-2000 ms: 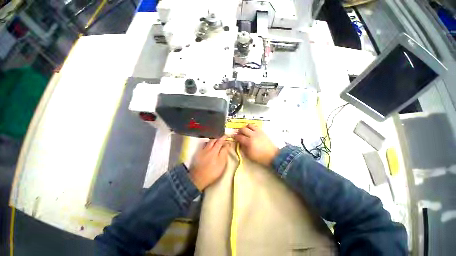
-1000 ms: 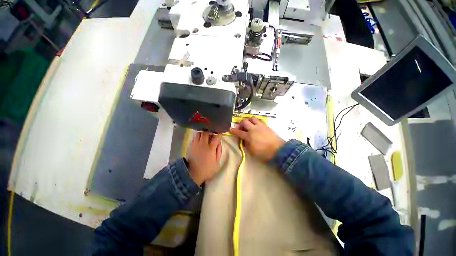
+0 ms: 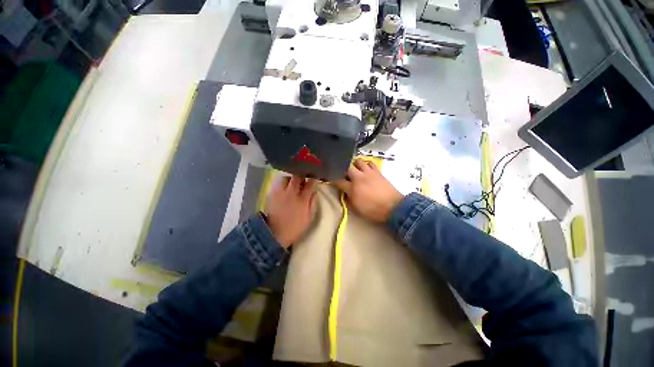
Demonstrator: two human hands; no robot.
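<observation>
The beige workpiece (image 3: 387,287) hangs from the machine towards me, with a yellow strip (image 3: 335,279) running lengthwise down it. My left hand (image 3: 290,209) holds its far edge at the left, fingertips partly hidden under the dark grey front cover (image 3: 305,140) of the machine head. My right hand (image 3: 369,190) holds the same edge just right of the yellow strip, beside the head. A bit of the yellow-edged clamp (image 3: 374,162) shows beyond my right fingers. The needle is hidden.
A red switch (image 3: 237,136) is left of the head. The shiny bed plate (image 3: 452,147) and black cords (image 3: 473,208) are at right. Further right are the control screen (image 3: 594,115), grey blocks (image 3: 551,195) and a yellow piece (image 3: 578,236). A grey plate (image 3: 190,172) lies left.
The view has shifted, so the machine head appears larger and further right. Both hands stay at the far edge of the cloth; my left fingertips are now more hidden by the head.
</observation>
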